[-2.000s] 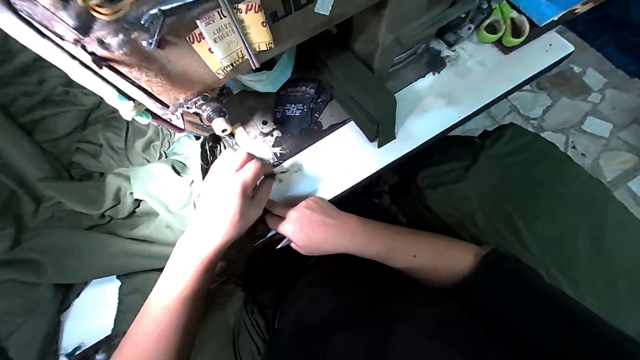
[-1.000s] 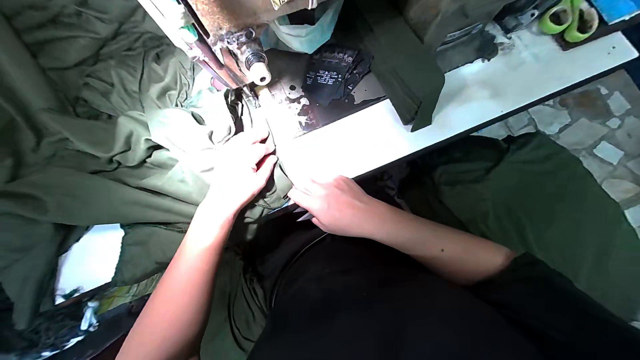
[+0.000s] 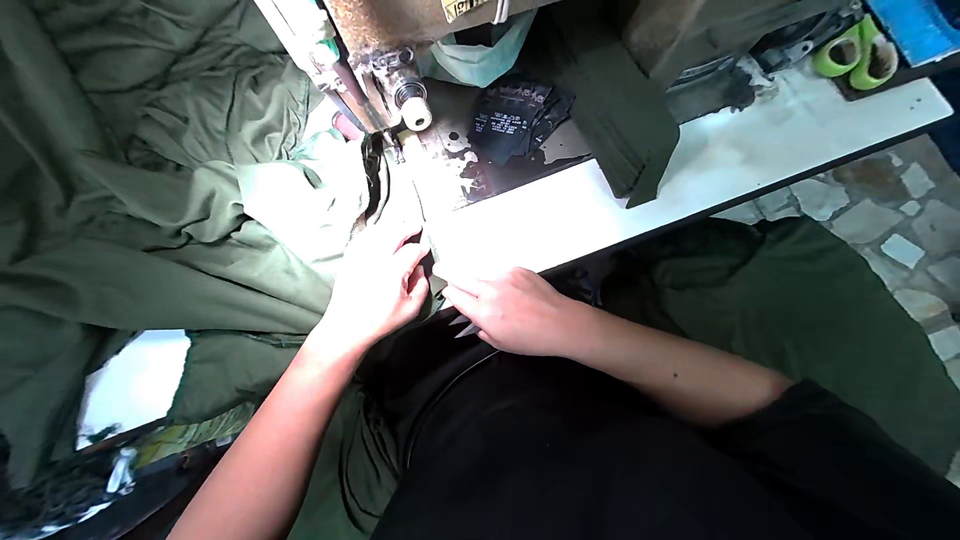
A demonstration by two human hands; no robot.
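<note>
The green fabric (image 3: 247, 202) runs under the presser foot (image 3: 395, 150) of a sewing machine (image 3: 375, 30) and drapes over the left side. Just below the foot, my left hand (image 3: 379, 285) rests on this fabric with its fingers curled at the edge; glare washes out part of it. My right hand (image 3: 517, 311) grips the fabric edge by the table's front rim. Pointed metal blades (image 3: 466, 327) stick out beneath its fingers, seemingly of small snips whose handles are hidden in the palm.
Printed black fabric labels (image 3: 514, 116) lie on the machine bed. A folded dark green strip (image 3: 615, 112) hangs across the white table (image 3: 727, 157). Green-handled scissors (image 3: 859, 56) lie at the back right. More green cloth (image 3: 787, 300) hangs at the right, over a stone-patterned floor (image 3: 900, 247).
The view has shifted. Both hands are now farther from the presser foot than two seconds ago, and the fabric between them and the foot shows more plainly.
</note>
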